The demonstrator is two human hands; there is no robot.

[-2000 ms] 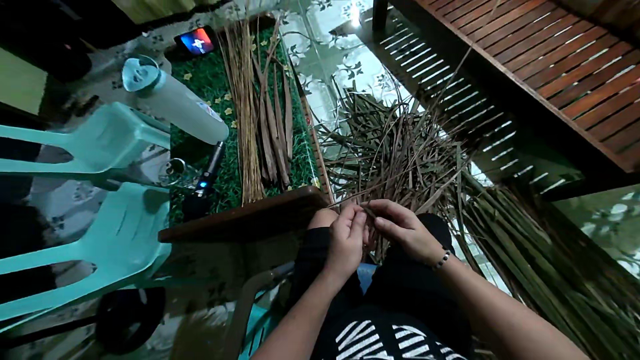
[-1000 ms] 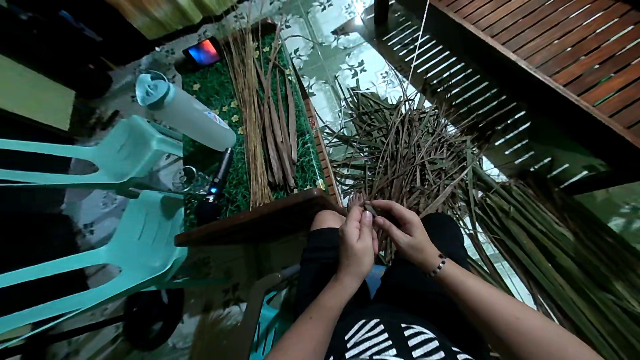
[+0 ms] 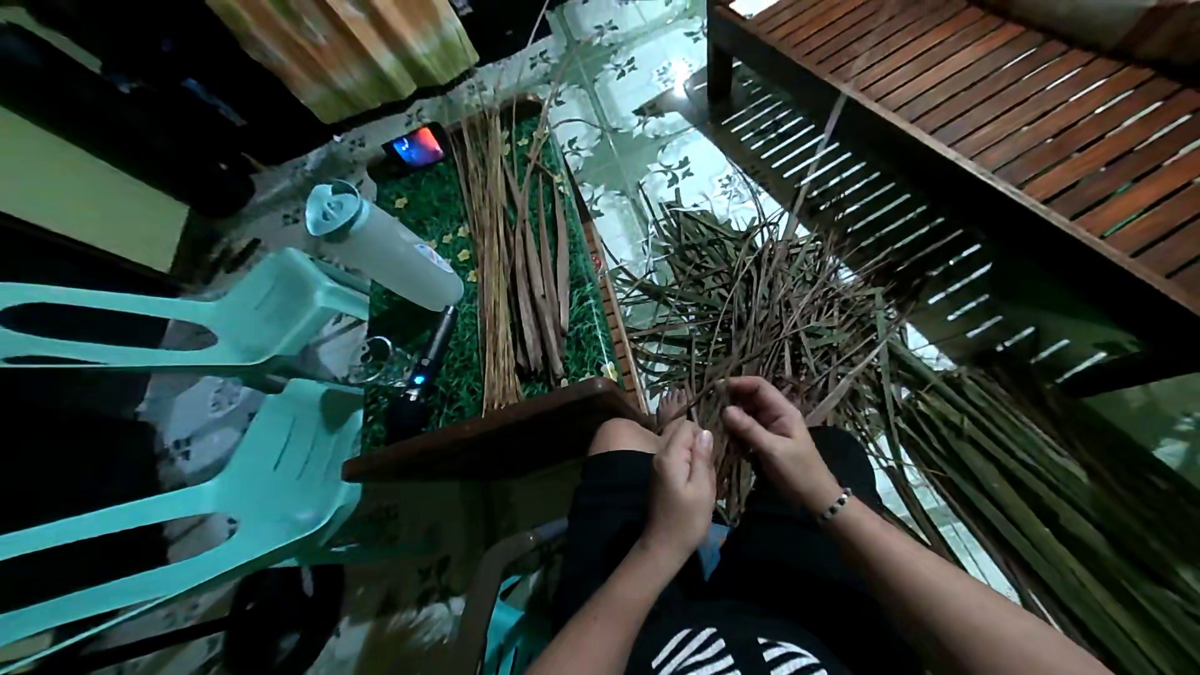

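Observation:
My left hand (image 3: 682,478) is closed above my lap, its fingers curled on what looks like a thin dry leaf strip; the strip is hard to tell from the pile behind. To its right, my right hand (image 3: 771,433) has thumb and forefinger pinched together, apart from the left hand; a thin strip seems to be between them. Beyond both hands a heap of dry leaf strips (image 3: 759,300) covers part of the floor. Thin sticks (image 3: 489,272) and flat brown leaf strips (image 3: 536,281) lie lengthwise on the green grass-patterned tabletop (image 3: 586,328).
On the table are a pitcher with a light blue lid (image 3: 389,246), a lit phone (image 3: 418,148), a glass mug (image 3: 377,360) and a black flashlight (image 3: 433,349). Teal plastic chairs (image 3: 281,469) stand left. A slatted wooden bench (image 3: 1012,103) is at upper right, long green leaves (image 3: 1012,478) below it.
My hands were together a second ago and are now apart, the right one raised slightly away from the left. A pale strip that rose upright beyond the heap now slants.

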